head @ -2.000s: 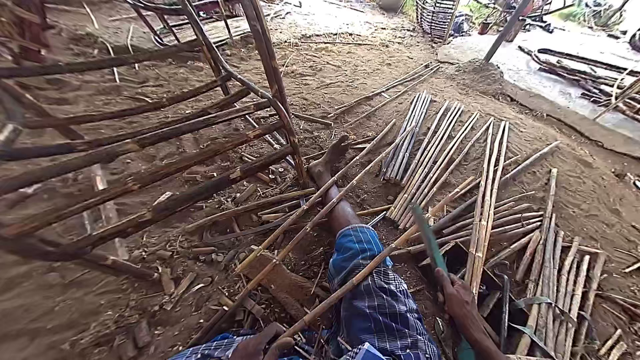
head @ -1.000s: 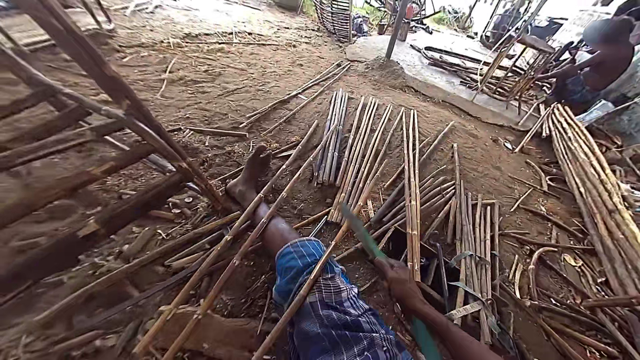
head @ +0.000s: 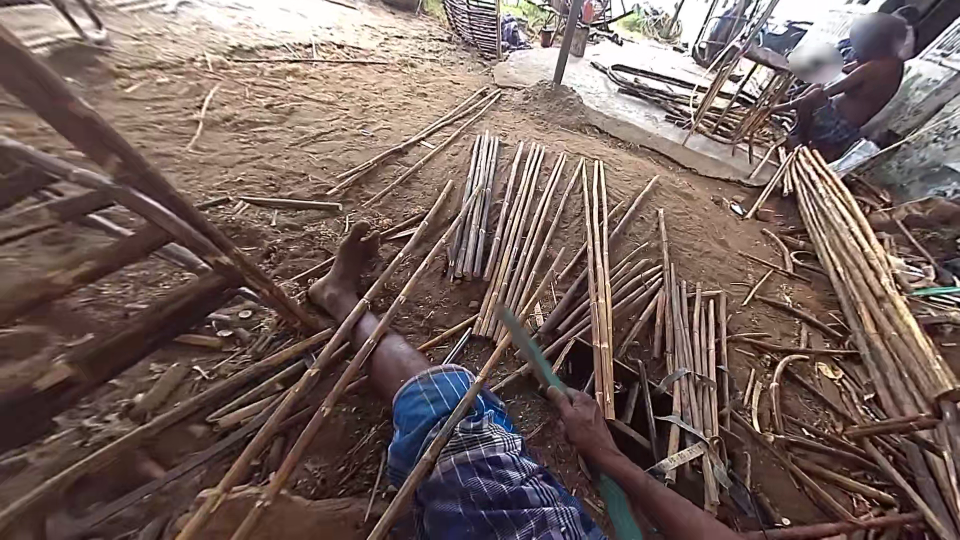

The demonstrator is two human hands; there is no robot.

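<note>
My right hand is closed around a long flat green tool, perhaps a blade; its narrow end points up and left, close to a cane pole that slants over my lap. My left hand is out of the frame. Two more cane poles cross over my bare outstretched leg. Beyond the leg, cut canes lie side by side on the soil in several groups. Right of my hand is a bundle of shorter canes with flat strips around it.
A dark wooden frame stands close at left. Long canes lie in a large bundle at right. Behind them a person sits by a cane structure. A post stands on the concrete slab. Offcuts are scattered over the soil.
The view has swung to the right, bringing in the large cane bundle and the seated person. My left hand, at the bottom edge two seconds ago, is out of view. The green tool stays in my right hand.
</note>
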